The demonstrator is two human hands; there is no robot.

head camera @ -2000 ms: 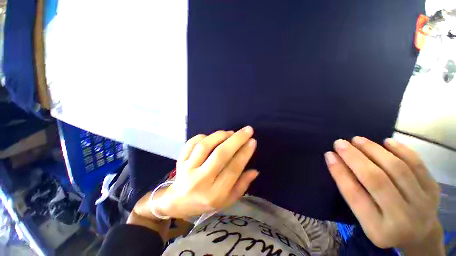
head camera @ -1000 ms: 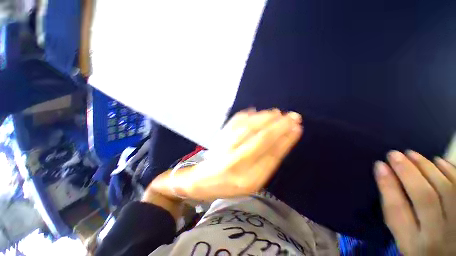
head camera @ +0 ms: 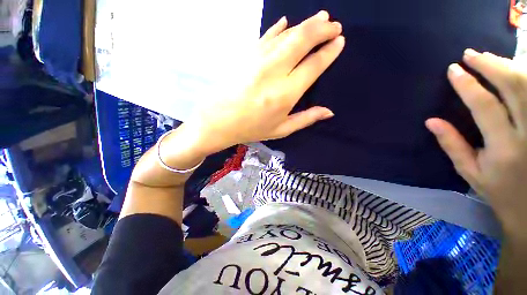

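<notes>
A large dark navy garment panel (head camera: 387,86) lies flat over the white table (head camera: 179,52), its left edge running up from beside my left hand. My left hand (head camera: 271,86) rests on the panel's left part, palm down, fingers spread, holding nothing. My right hand (head camera: 491,115) is on the panel's right part, fingers apart, cut off by the right edge of the picture. The panel's lower edge lies near the table's grey front edge (head camera: 427,199). A small red-orange part (head camera: 516,12) shows at the top right; the needle area is out of view.
A blue perforated crate (head camera: 124,135) is below the left table edge. Another blue basket (head camera: 451,253) is at the lower right. Navy layers (head camera: 58,40) stand beside a brown board-like edge (head camera: 88,40) at the far left. Striped cloth (head camera: 346,213) covers the lap.
Both hands have moved up, farther onto the panel, and their fingers are more spread. The panel's lower edge has moved up, showing the grey front edge and more striped cloth. The view has shifted.
</notes>
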